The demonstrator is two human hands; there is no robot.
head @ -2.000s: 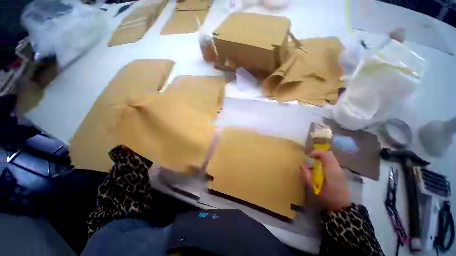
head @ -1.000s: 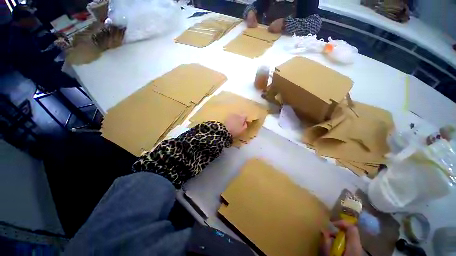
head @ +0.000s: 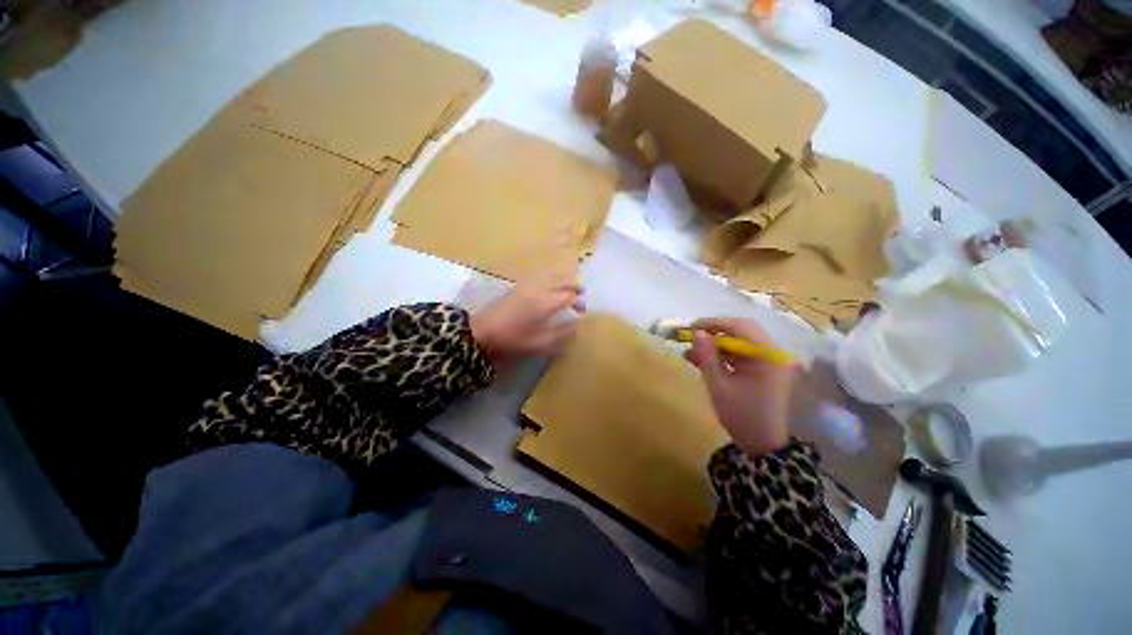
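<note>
A tan notched panel lies flat on the pale grey work board, its dark lower edge towards me. My right hand grips a yellow-handled brush; the bristle end is low over the panel's upper edge. My left hand is at the panel's upper left corner, slightly blurred; whether its fingers pinch anything cannot be told. Another tan panel or small pile lies just beyond my left hand. Larger fanned piles of tan panels lie at the left.
Beyond the board are a brownish bottle, a box-shaped tan block and crumpled tan offcuts. At right are a white bag-lined tub, a dark brown board, a pale ring, a hammer and pronged tools.
My left hand has moved back from the nearer tan pile to the panel's corner. My right hand has brought the brush from beside the brown board over the panel's upper edge. The view has shifted.
</note>
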